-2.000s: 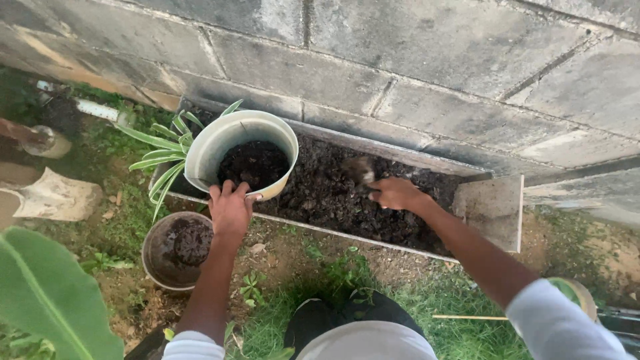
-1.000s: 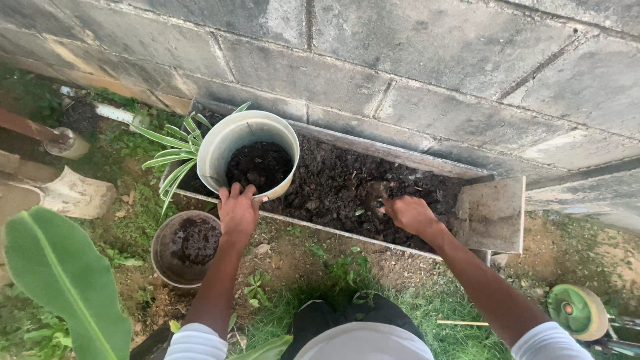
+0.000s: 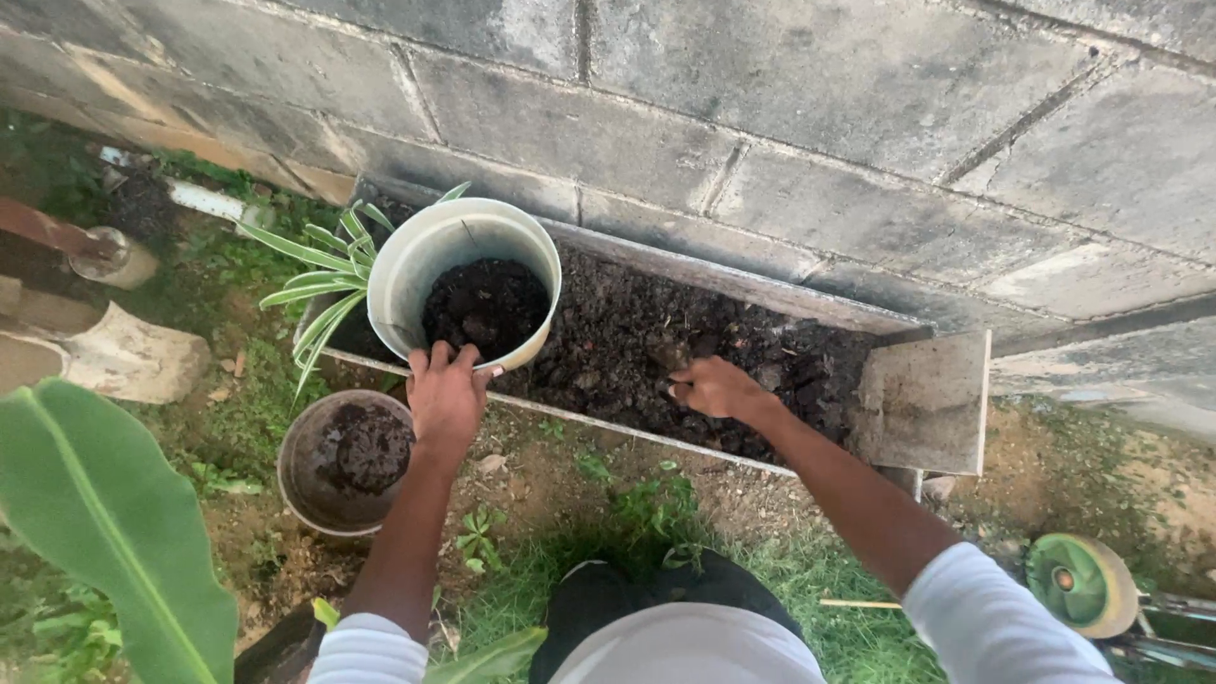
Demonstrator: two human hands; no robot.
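A pale plastic pot [image 3: 394, 285], partly filled with dark soil [image 3: 489, 309], rests over the left part of a long planter box [image 3: 665, 442]. My left hand [image 3: 446, 394] grips the pot's near rim, fingers inside and thumb outside. My right hand [image 3: 722, 388] is closed around a small tool, mostly hidden, whose soil-covered end [image 3: 670, 351] touches the dark soil [image 3: 617, 313] in the planter. Left of the pot are the striped leaves of a spider plant [image 3: 323, 275]. A round brown bowl [image 3: 294, 480] with wet soil residue sits on the ground below the pot.
A concrete block wall [image 3: 836, 95] runs behind the planter. A board [image 3: 926, 404] lies at its right end. A shovel blade [image 3: 138, 356] and a white pipe [image 3: 204, 199] are at left, a large leaf [image 3: 104, 532] at lower left, a green wheel [image 3: 1073, 579] at lower right.
My right hand has moved a little with the tool, which now lies lower in the planter's soil than two seconds ago. My left hand stays on the pot's rim.
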